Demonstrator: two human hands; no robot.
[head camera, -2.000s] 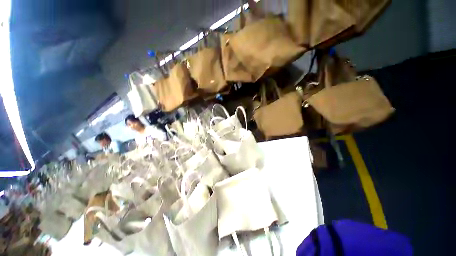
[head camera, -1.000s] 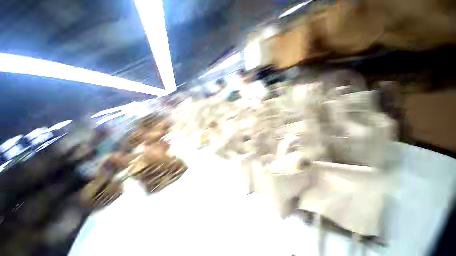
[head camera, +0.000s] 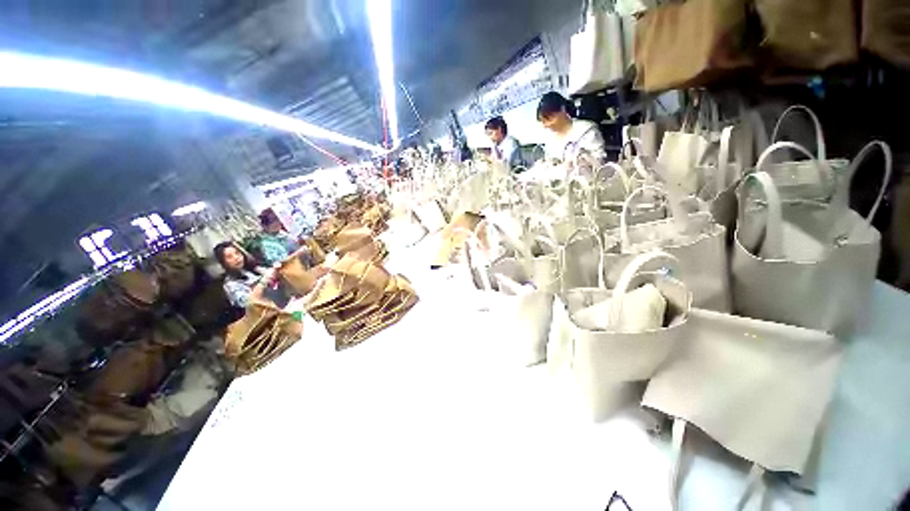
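Neither of my hands is in the picture. Many beige tote bags (head camera: 808, 250) stand crowded on the right side of a long white table (head camera: 399, 429), their looped handles up. The nearest beige bag (head camera: 753, 384) lies tipped over, with its handles hanging down towards the bottom edge. Beside it an open beige bag (head camera: 629, 344) stands upright with something pale inside. Tan tote bags (head camera: 364, 294) lie in overlapping rows on the left side of the table. A small thin dark frame part (head camera: 617, 501) shows at the bottom edge; I cannot tell what holds it.
Brown bags hang on a rack (head camera: 688, 45) at the upper right. More brown bags (head camera: 130, 359) hang or lie in the dark area at the left. Two people (head camera: 569, 135) are behind the beige bags, and others (head camera: 239, 274) are at the table's left side.
The view has swung left and levelled. The table's middle and the tan bags now show clearly. The purple shape from two seconds ago has left the picture.
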